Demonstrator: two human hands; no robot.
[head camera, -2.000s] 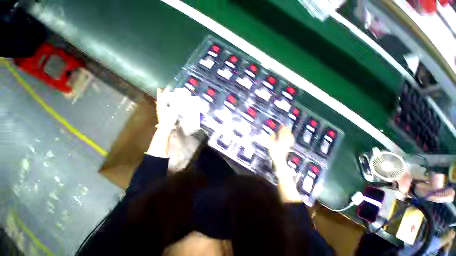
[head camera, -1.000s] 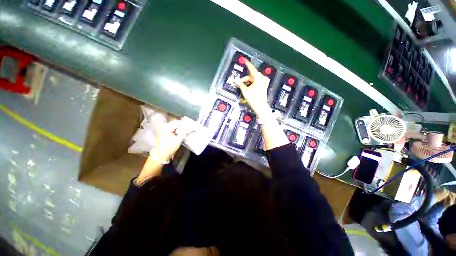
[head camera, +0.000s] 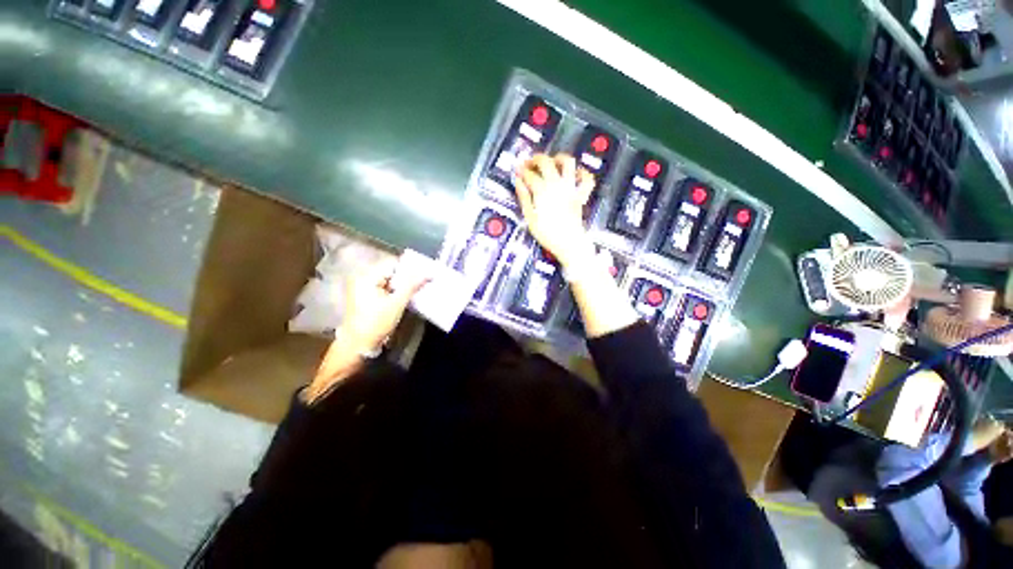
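A clear blister tray (head camera: 631, 250) lies on the green bench with black devices in two rows; each has a red round spot and a pale label. My left hand (head camera: 367, 306) holds a white label sheet (head camera: 442, 293) by its edge, beside the tray's left front corner. My right hand (head camera: 552, 200) is over the back row, fingers bent, at the first two devices from the left. The fingertips touch or hover over the label area of the leftmost back device (head camera: 524, 136). Whether a small label is at the fingertips cannot be told.
A second tray (head camera: 183, 45) lies at the back left, another (head camera: 905, 128) at the far right. A white fan (head camera: 870, 278), a phone (head camera: 823, 365) and a yellowish box (head camera: 902, 402) are at the right. An open carton (head camera: 250, 300) with whitish liner is below the bench edge. Another person's arm shows lower right.
Over the last second my right hand has shifted slightly and its extended index finger has bent in. Earlier, overlapping trays lay in front; now one tray does, with another farther left.
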